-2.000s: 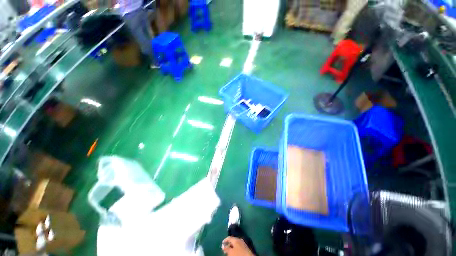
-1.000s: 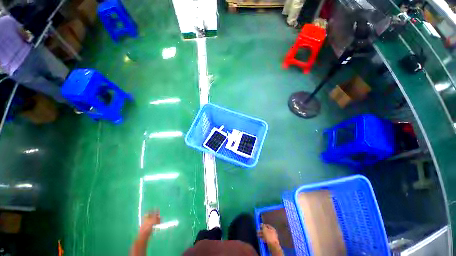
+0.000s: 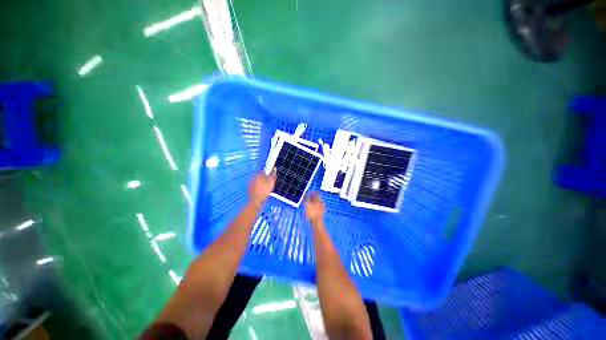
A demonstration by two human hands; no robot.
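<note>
A blue plastic basket [image 3: 432,265] stands on the floor in front of me. Inside it, a small solar panel [image 3: 294,170] lies face up at the left, with another panel edge and a white lead beneath it. More panels [image 3: 385,174] overlap at the right of the basket, the top one face up. My left hand [image 3: 262,187] is at the left panel's lower left edge, fingers partly hidden. My right hand [image 3: 314,207] is at the same panel's lower right corner. Both hands are blurred; whether they grip the panel is unclear.
A blue stool [image 3: 26,125] is at the left edge and a blue object [image 3: 588,149] at the right edge. Another blue basket [image 3: 505,312] is at the lower right. A dark round fan base [image 3: 537,30] is at the upper right. A white line crosses the green floor.
The view has moved close over the basket, which now looks much larger. Both hands, apart and outside the basket before, have reached into it to the left panel.
</note>
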